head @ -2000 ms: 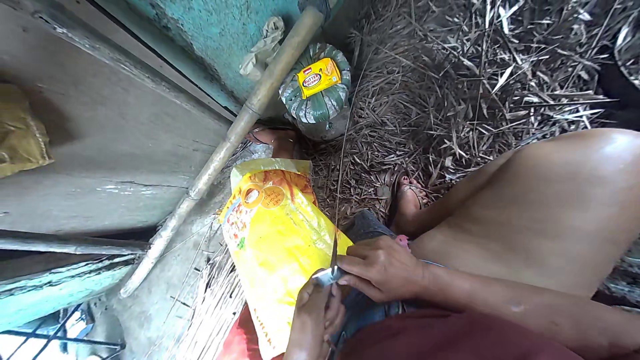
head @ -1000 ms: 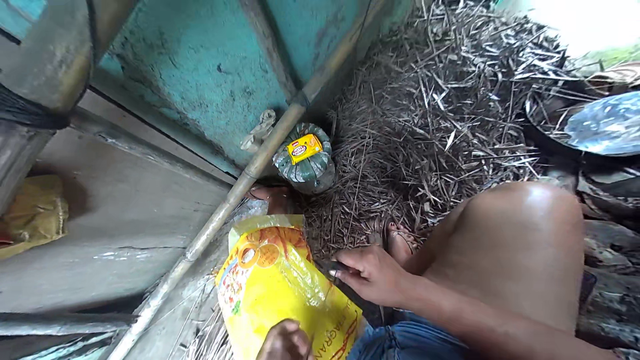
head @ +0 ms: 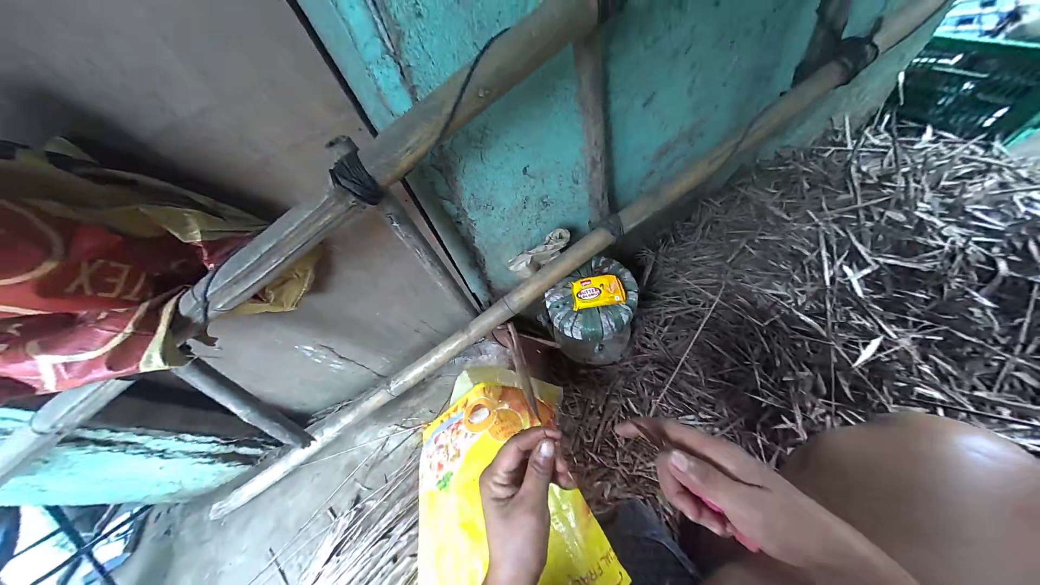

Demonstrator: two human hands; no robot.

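Note:
My left hand [head: 524, 496] is in front of the yellow printed plastic bag [head: 455, 520], thumb and fingertips pinched on a thin brown strip [head: 522, 370] that points up and away. To its right, my right hand [head: 723, 491] is apart from it, fingers bent and pointing left. Something pink shows between its fingers and palm; whether it grips anything is unclear. Beyond the hands stands a round container with a green-and-white striped top [head: 593, 323]. A small yellow biscuit packet [head: 599, 292] lies on it.
A bamboo pole [head: 455, 345] runs diagonally before a turquoise wall [head: 520, 179]. A red printed sack [head: 89, 284] is at left by another pole. Dry leaves and stalks [head: 780, 325] cover the ground at right. A green crate [head: 967, 89] stands top right.
The left hand, empty-looking one second ago, now pinches a thin brown strip. Two seconds ago both hands were together at a dark pointed thing; now they are apart. The view has shifted left.

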